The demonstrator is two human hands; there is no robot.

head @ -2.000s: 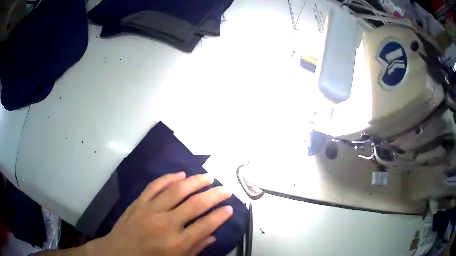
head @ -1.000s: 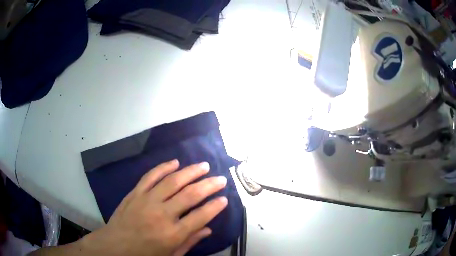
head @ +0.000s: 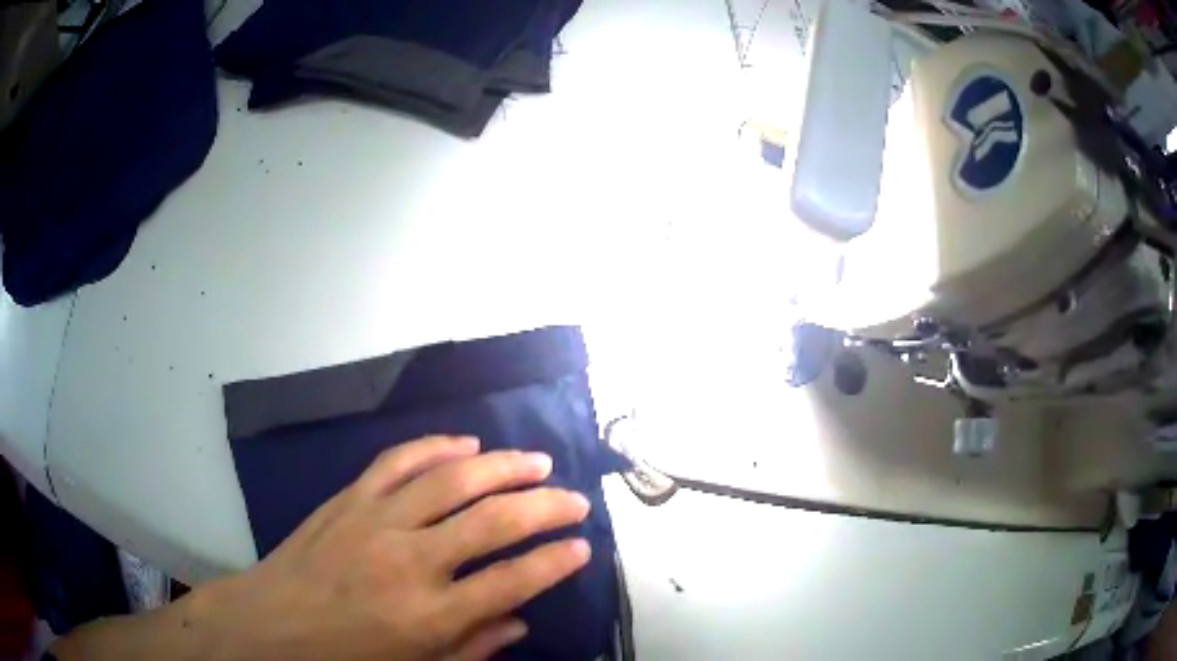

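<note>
A navy fabric piece [head: 516, 413] lies flat near the table's front edge, its straight side at the top with a dark grey band [head: 310, 403] at its upper left. A small dark tab sticks out from its right side by the machine bed's rounded corner. My left hand [head: 426, 549] lies flat on the piece, palm down, fingers slightly apart and pointing right. A thin dark strip [head: 625, 600], possibly scissor blades or the piece's edge, runs along the lower right side. My right hand is not in view.
Navy pieces with grey ends [head: 400, 65] lie stacked at the upper left centre. A plain navy pile [head: 110, 155] lies far left. The cream sewing machine head [head: 1020, 194] stands right, with a pale grey bar [head: 839, 123] beside it and strong lamp glare near the needle.
The navy piece has turned clockwise from its slanted position, so its straight side now lies across the top. Since one second ago it has shifted slightly down. My left hand has stayed on it.
</note>
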